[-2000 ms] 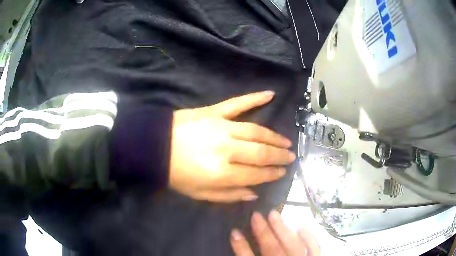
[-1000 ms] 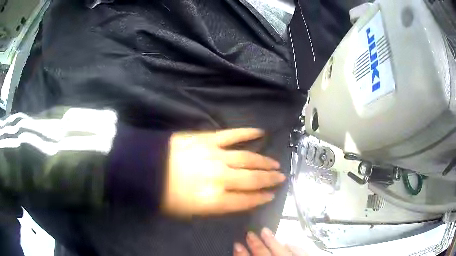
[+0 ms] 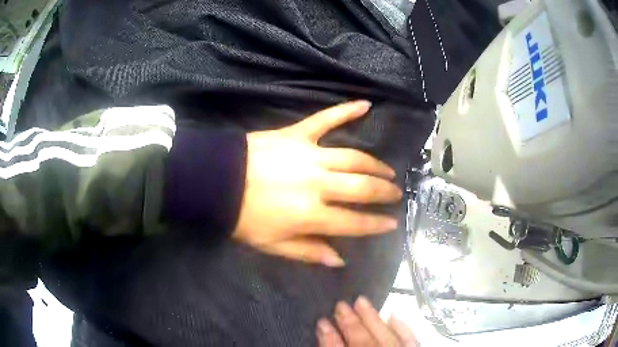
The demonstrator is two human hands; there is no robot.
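A large dark garment [image 3: 291,81] spreads over the left and middle of the view, its right edge under the machine's head. My left hand [image 3: 318,193] lies flat on it, palm down, fingers spread, fingertips just left of the foot area and gripping nothing. My right hand [image 3: 366,325] is cut off by the bottom edge; its fingertips touch the cloth near its lower right edge, and its grip cannot be told. The off-white JUKI sewing machine [image 3: 522,108] is at the right. Its presser foot [image 3: 417,177] is small and partly hidden; the needle cannot be made out.
A shiny bed plate [image 3: 444,203] lies right of the cloth edge, with strong glare below it. Green looped handles [image 3: 566,246] lie on the machine bed beside a dark metal part. A dark strip with pale stitch lines [image 3: 428,51] runs at the top, left of the machine's head.
Compared with one second ago, my left hand sits higher in view, its fingers more widely spread. The cloth folds above it have shifted. My right hand shows slightly more at the bottom edge.
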